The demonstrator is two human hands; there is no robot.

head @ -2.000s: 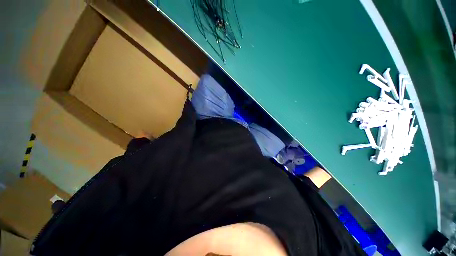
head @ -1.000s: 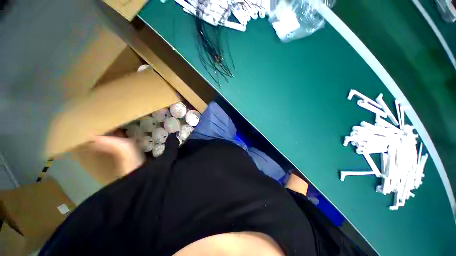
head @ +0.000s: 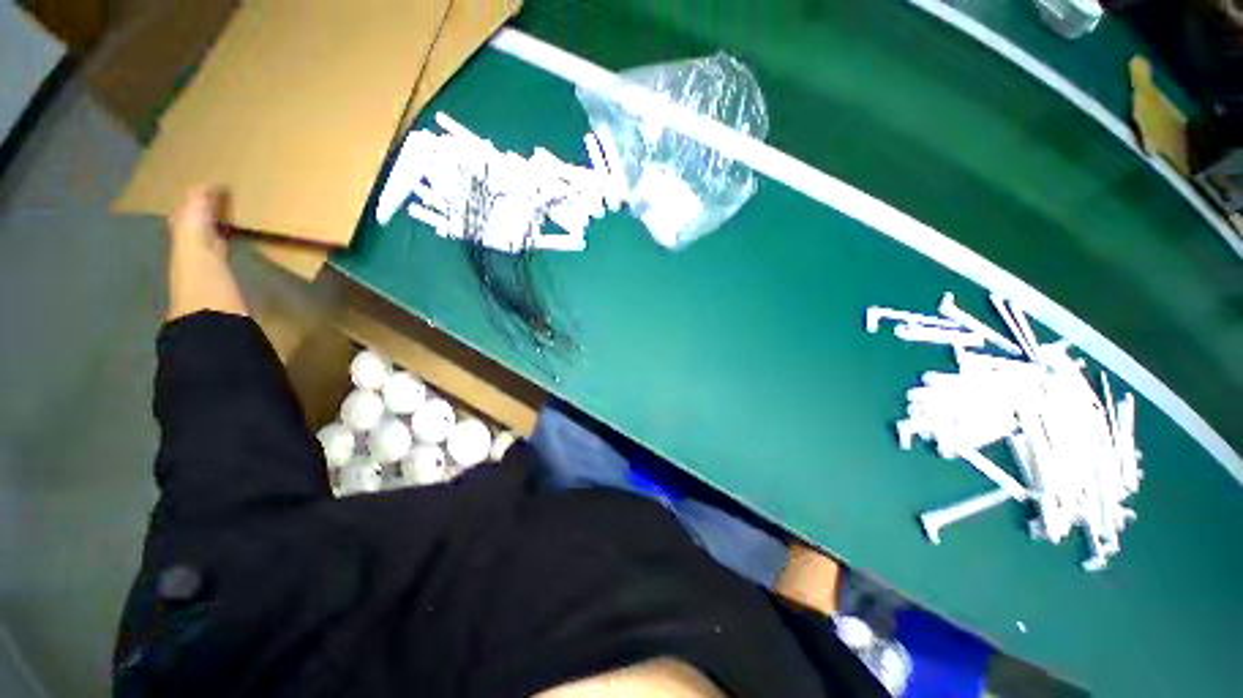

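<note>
My left hand [head: 202, 232] grips the lower left edge of a flat brown cardboard sheet [head: 307, 123] at the upper left, beside the table's left end. Below it, a carton [head: 443, 357] stands under the table edge with rows of round white housings [head: 389, 439] showing; my sleeve hides part of it. My right hand [head: 807, 578] is low at the table's near edge, only the wrist area showing; its fingers are hidden, so I cannot tell if it holds anything.
Wired white arms [head: 498, 198] with black leads [head: 515, 293] lie on the green table [head: 723, 355] beside a clear bag [head: 695, 150]. Loose white arms [head: 1043, 423] lie at right. A blue bin [head: 941, 655] with white round pieces [head: 872, 652] is below the table edge.
The carton first showed a bare cardboard surface, then round housings as my left hand lifted the sheet. The hand has carried the sheet up and left. The view has shifted toward the table's left end.
</note>
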